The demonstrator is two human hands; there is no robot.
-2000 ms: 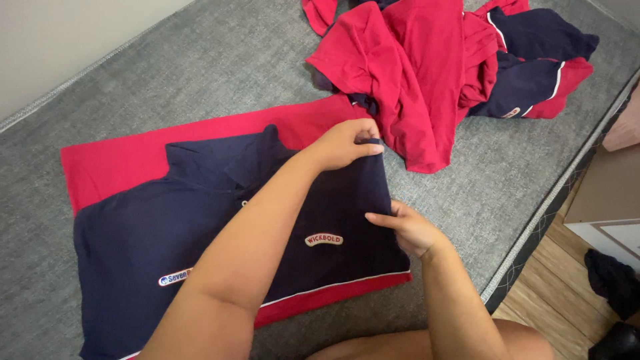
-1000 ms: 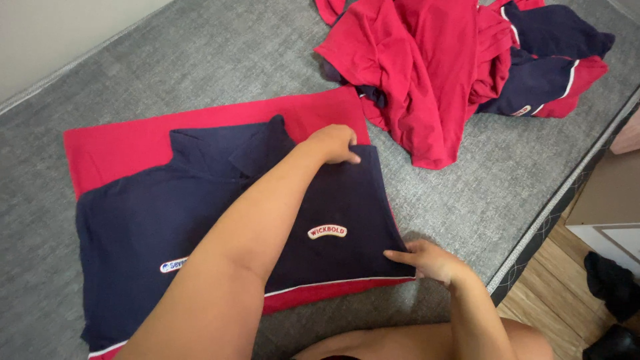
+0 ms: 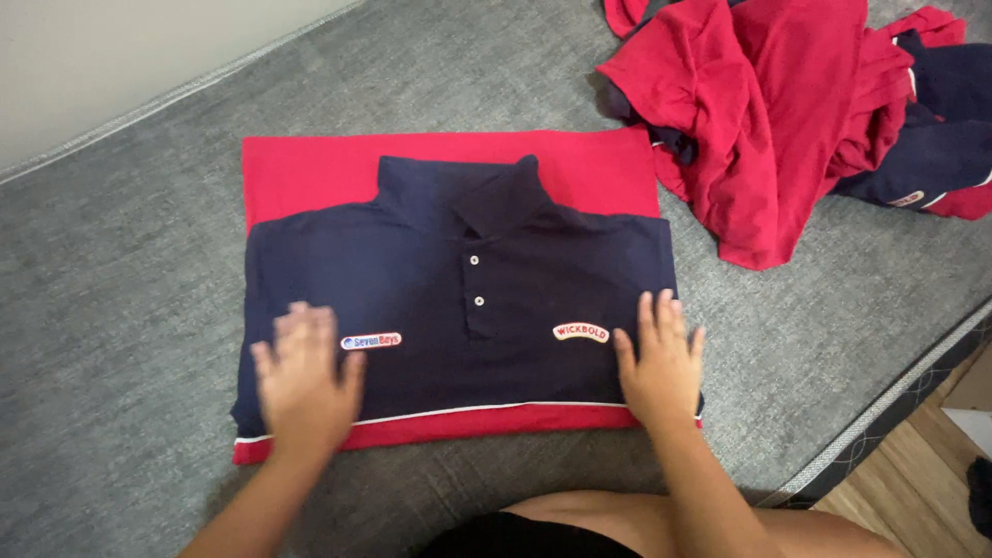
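A folded navy and red polo shirt (image 3: 434, 279) lies front up on a grey mattress, its collar (image 3: 465, 194) pointing away from me and two white buttons showing on the placket. Stitched patches with writing sit on both sides of the chest. My left hand (image 3: 310, 372) rests flat, fingers spread and slightly blurred, on the shirt's left part, beside one patch. On the right edge lies my right hand (image 3: 659, 360), palm down with fingers apart, next to the other patch. Neither hand grips the fabric.
A crumpled heap of red and navy shirts (image 3: 775, 116) lies at the upper right of the mattress (image 3: 155, 232). A wall borders the upper left. The mattress edge runs along the lower right, above a wooden floor (image 3: 891, 465) with a dark item on it.
My left hand has moved from the shirt's right shoulder area to its left side. My right hand has let go of the lower right corner and lies flat. The view has shifted.
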